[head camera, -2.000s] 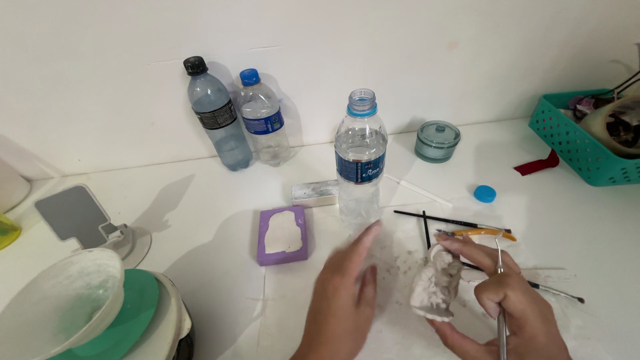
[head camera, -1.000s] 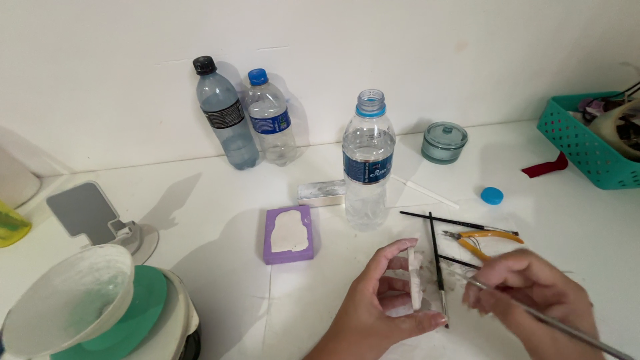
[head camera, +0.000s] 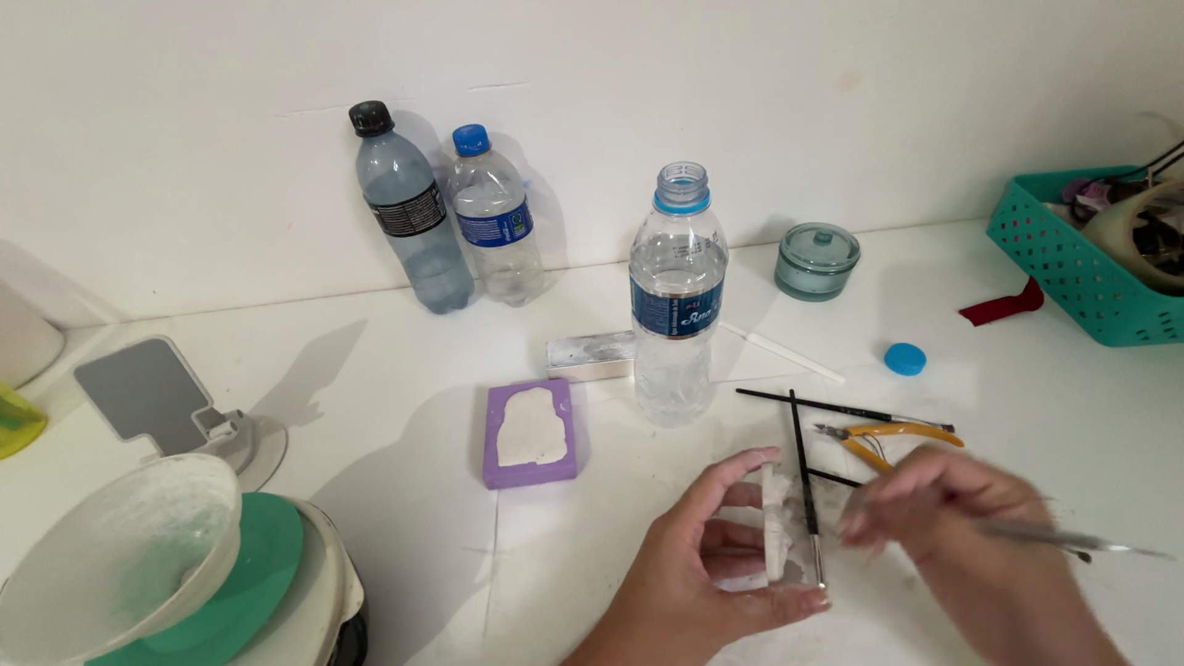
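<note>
My left hand (head camera: 708, 564) grips a white plaster casting (head camera: 775, 523) by its top and bottom edges, so that it stands on edge with its relief side turned right. Just right of it, blurred by motion, my right hand (head camera: 953, 518) holds a slim metal carving tool (head camera: 1054, 534) whose far end points right. A black paintbrush (head camera: 803, 462) lies beside the casting, crossing a second paintbrush (head camera: 842, 407). Orange-handled cutting pliers (head camera: 902, 431) rest behind my right hand. Left of my hands is a purple silicone mold (head camera: 493, 435) filled with white plaster (head camera: 533, 425).
An uncapped water bottle (head camera: 678, 277) stands behind my left hand, with a blue cap (head camera: 905, 359) to its right. Two capped bottles (head camera: 416, 222) are near the wall. A lidded glass jar (head camera: 818, 263) and green basket (head camera: 1054, 259) stand back right; a white bowl (head camera: 120, 555) is front left.
The casting was in my right hand along with the tool two seconds ago; my left hand now holds it on edge. My right hand has come away from it with the tool.
</note>
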